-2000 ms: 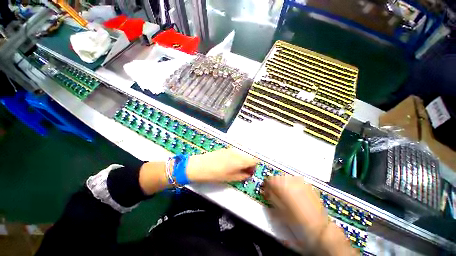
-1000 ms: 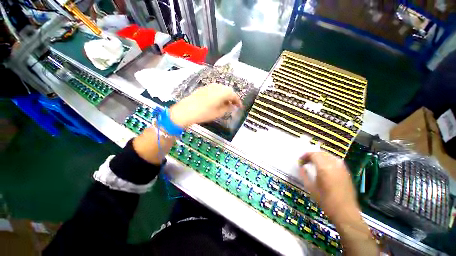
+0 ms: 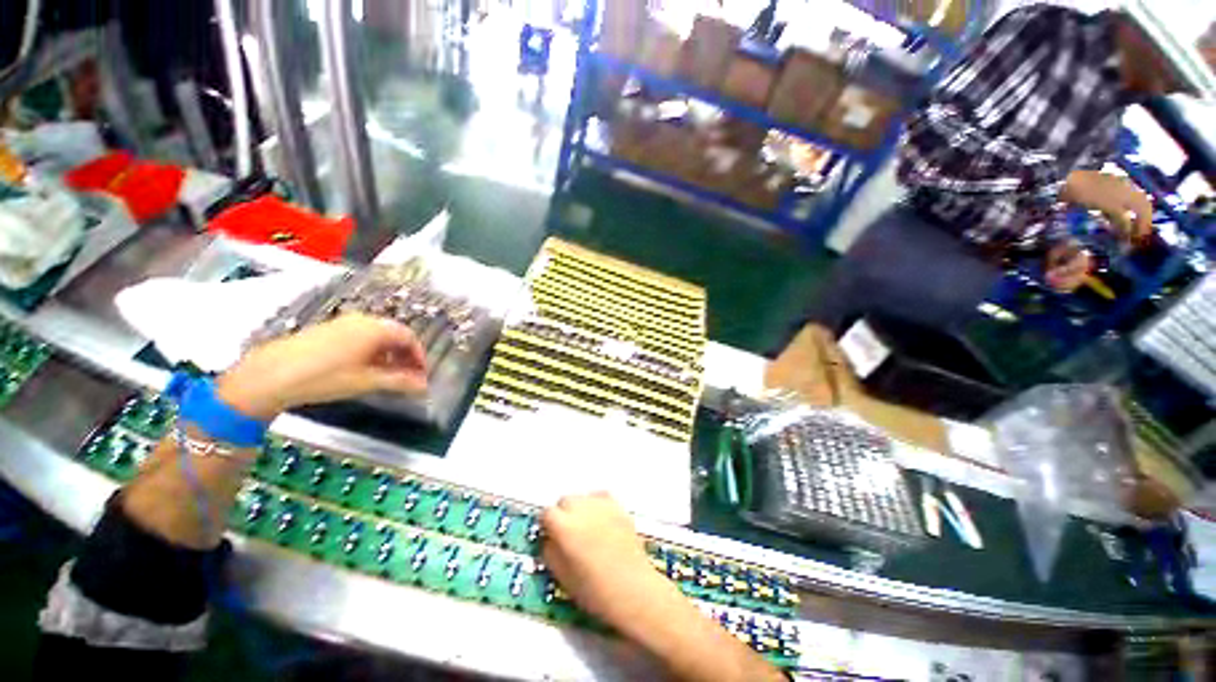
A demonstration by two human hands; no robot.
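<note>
A long green circuit board panel (image 3: pixel 387 520) with rows of small blue and dark parts lies on the metal line. My left hand (image 3: pixel 334 362), with a blue wrist strap (image 3: pixel 214 409), is over the front of the clear tray (image 3: pixel 447 386) heaped with small silver parts; its fingers are curled and I cannot tell if they hold a part. My right hand (image 3: pixel 590 544) is low over the panel, fingers bent down; its fingertips and anything in them are hidden. Yellow-and-black component rows (image 3: pixel 607 327) stand on a white sheet (image 3: pixel 567 466) behind it.
Red bins (image 3: pixel 280 229) and white wrap (image 3: pixel 200 313) are at the left. A ribbed parts pack (image 3: pixel 834 466), pliers-like tools (image 3: pixel 950 513), a clear bag (image 3: pixel 1067 440) and a black bin (image 3: pixel 920 362) are at the right. A person in a checked shirt (image 3: pixel 1007 120) works behind, near shelving (image 3: pixel 720 107).
The view has turned right, bringing the other person and the shelving into view. My right hand has moved from the white sheet's edge to the board panel. My left hand remains by the silver parts tray.
</note>
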